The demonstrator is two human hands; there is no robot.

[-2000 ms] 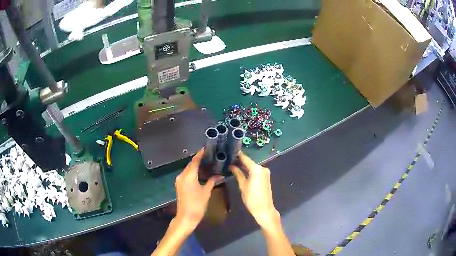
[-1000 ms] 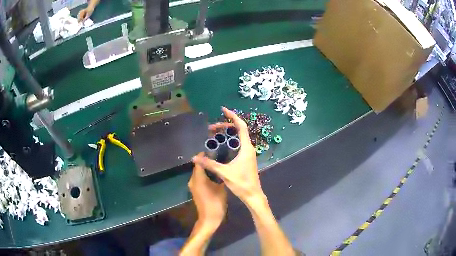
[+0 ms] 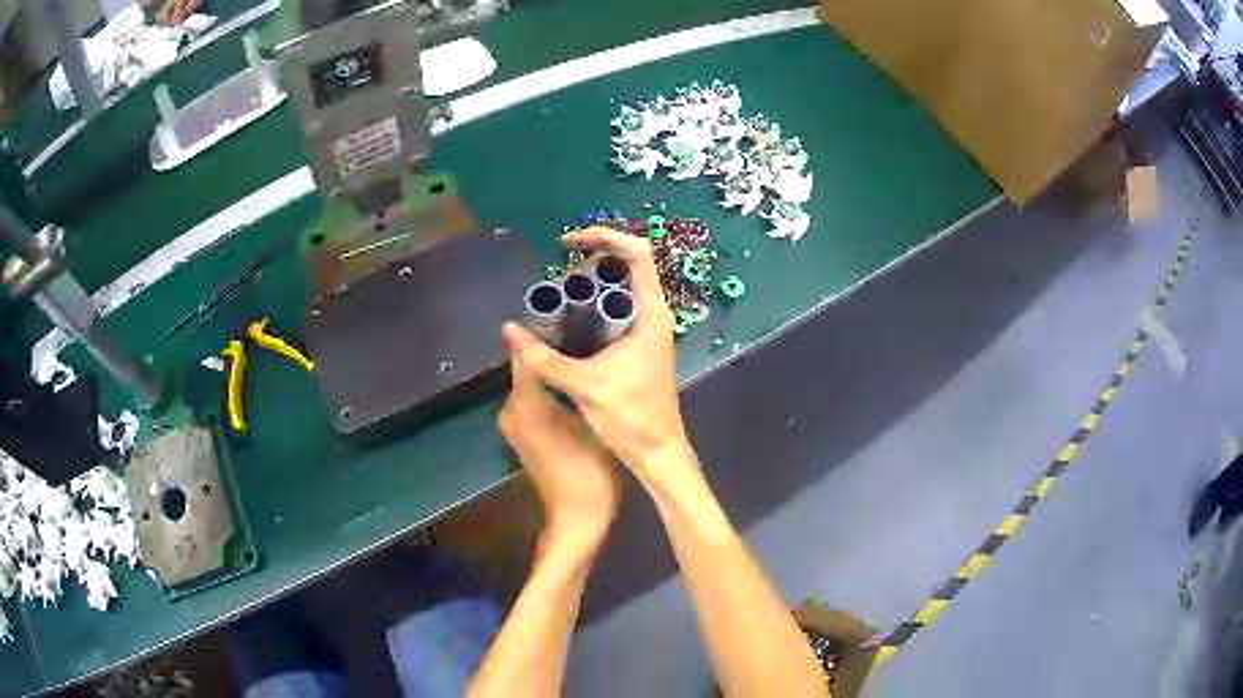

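Several dark hollow tubes (image 3: 581, 289) stand upright in a bundle near the bench's front edge, open ends up. My right hand (image 3: 630, 375) wraps around the bundle, thumb on its left side and fingers on its far right side. My left hand (image 3: 556, 450) is below and behind the right wrist, at the lower left of the tubes; its fingertips are mostly hidden. Small coloured parts (image 3: 695, 266) lie heaped just right of the tubes. White plastic parts (image 3: 716, 143) lie in a pile beyond them.
The second press's dark base (image 3: 409, 334) is left of my hands. Yellow-handled pliers (image 3: 239, 386) and thin dark rods (image 3: 216, 293) lie further left. Another press base (image 3: 184, 525) and a white parts pile (image 3: 55, 532) are at far left. A carton (image 3: 981, 82) stands at the right end.
My right hand has gone from the bundle's right side to around it, and my left hand has dropped below. The view has shifted, so the bench things sit further left and higher.
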